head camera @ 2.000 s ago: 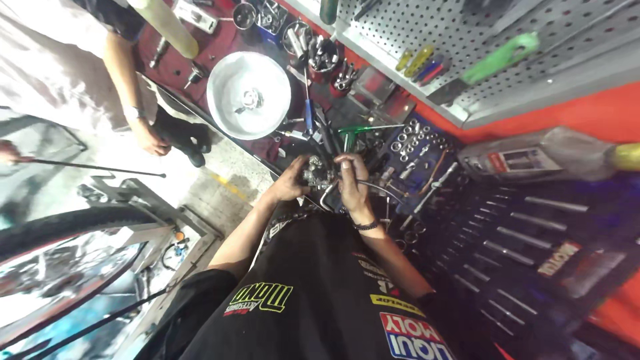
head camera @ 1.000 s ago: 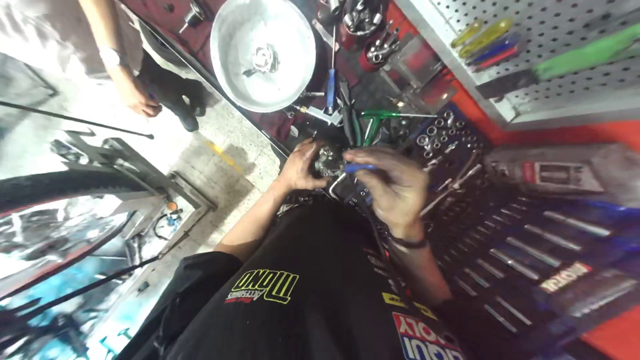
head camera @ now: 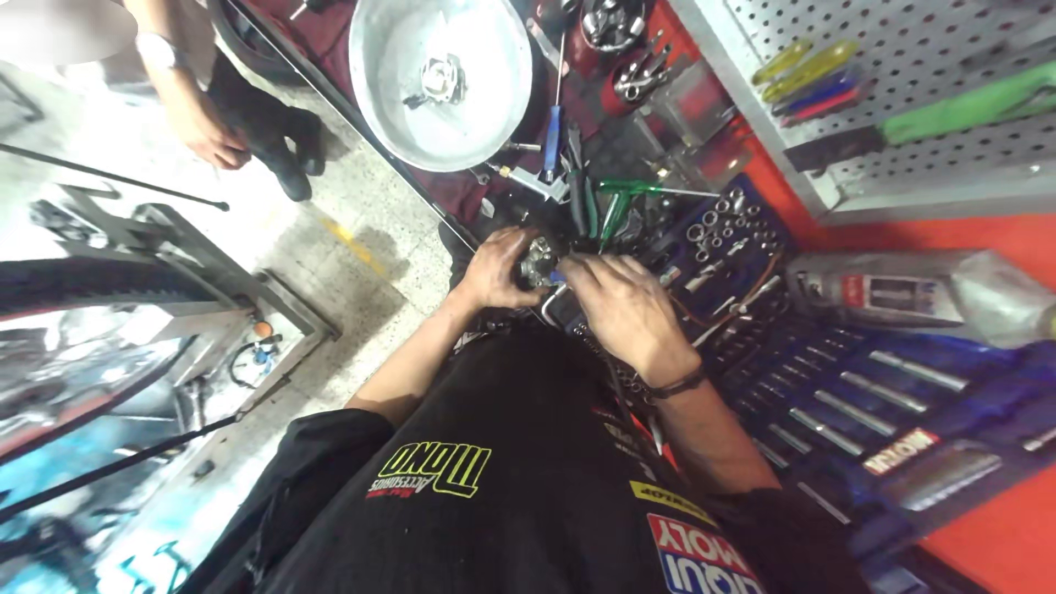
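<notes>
A small metal mechanical part [head camera: 539, 261], perhaps a carburetor, is gripped in my left hand [head camera: 500, 272], close to my body at the bench edge. My right hand [head camera: 629, 312] meets it from the other side, its fingertips closed around a small blue thing [head camera: 558, 277] that touches or nearly touches the part; its full shape is hidden. Beyond my hands lie a green T-handle tool [head camera: 615, 216], pliers [head camera: 582, 194], a metal caliper-like tool [head camera: 536, 183] and a blue-handled screwdriver [head camera: 553, 140]. A round metal basin [head camera: 441, 153] holds another small metal part [head camera: 443, 78].
Blue socket trays [head camera: 825, 363] and a plastic bottle [head camera: 899, 295] lie at the right, below a perforated metal panel [head camera: 924, 165] with hand tools. Cups of sockets [head camera: 612, 23] stand at the back. At the left are another person's hand [head camera: 216, 142] and a metal stand [head camera: 239, 309] near a wheel.
Two seconds ago my right hand was at the part with no blue thing visible; one second ago the blue thing showed in its fingers. The view has shifted closer to the bench.
</notes>
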